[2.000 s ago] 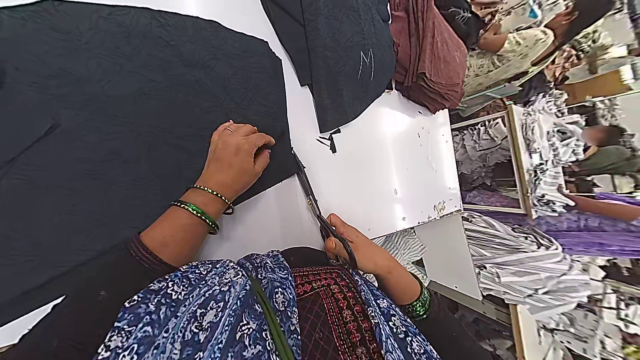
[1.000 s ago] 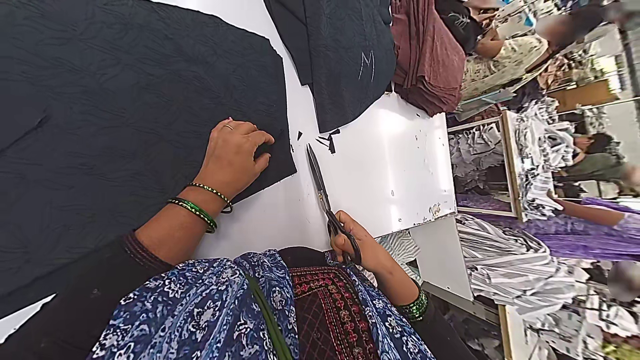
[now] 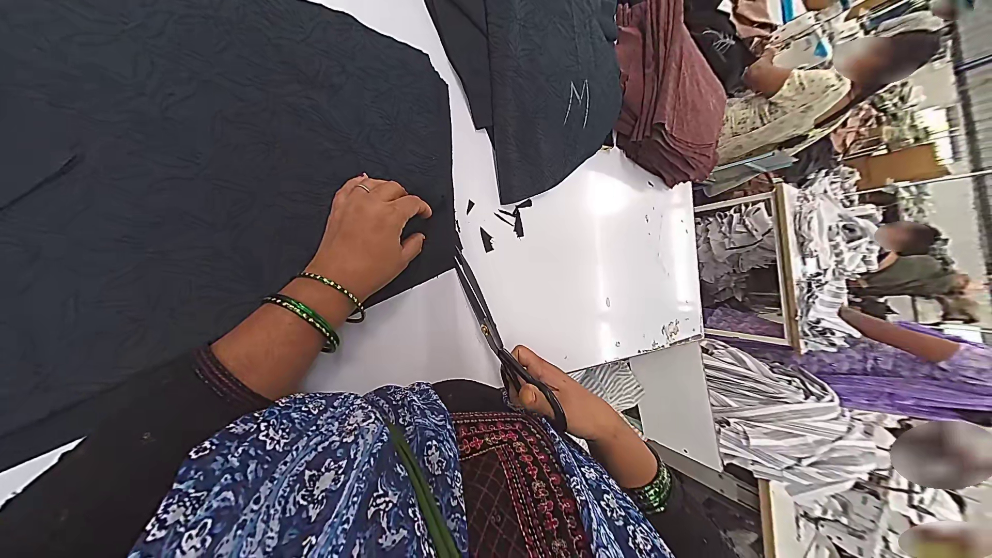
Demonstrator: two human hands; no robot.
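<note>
A large piece of dark fabric (image 3: 194, 139) covers the left of the white table (image 3: 573, 287). My left hand (image 3: 372, 232) rests on it near its right edge, fingers bent, with bangles at the wrist. My right hand (image 3: 554, 391) grips black-handled scissors (image 3: 487, 329) below the fabric's corner. Their blades point up and left, nearly closed together, with the tips at the fabric's edge. Small dark fabric scraps (image 3: 518, 221) lie on the table to the right of that edge.
Dark cut pieces (image 3: 542, 101) with a chalk mark lie at the table's far side, beside a stack of maroon fabric (image 3: 670, 93). Right of the table are striped fabric (image 3: 775, 411), purple fabric (image 3: 899, 380), a framed bin (image 3: 787, 271) of pale cloth, and several people.
The scissors have moved back up to the dark fabric's edge after being away from it a second ago. Another dark scrap now lies beside the earlier ones. My left hand stays in place.
</note>
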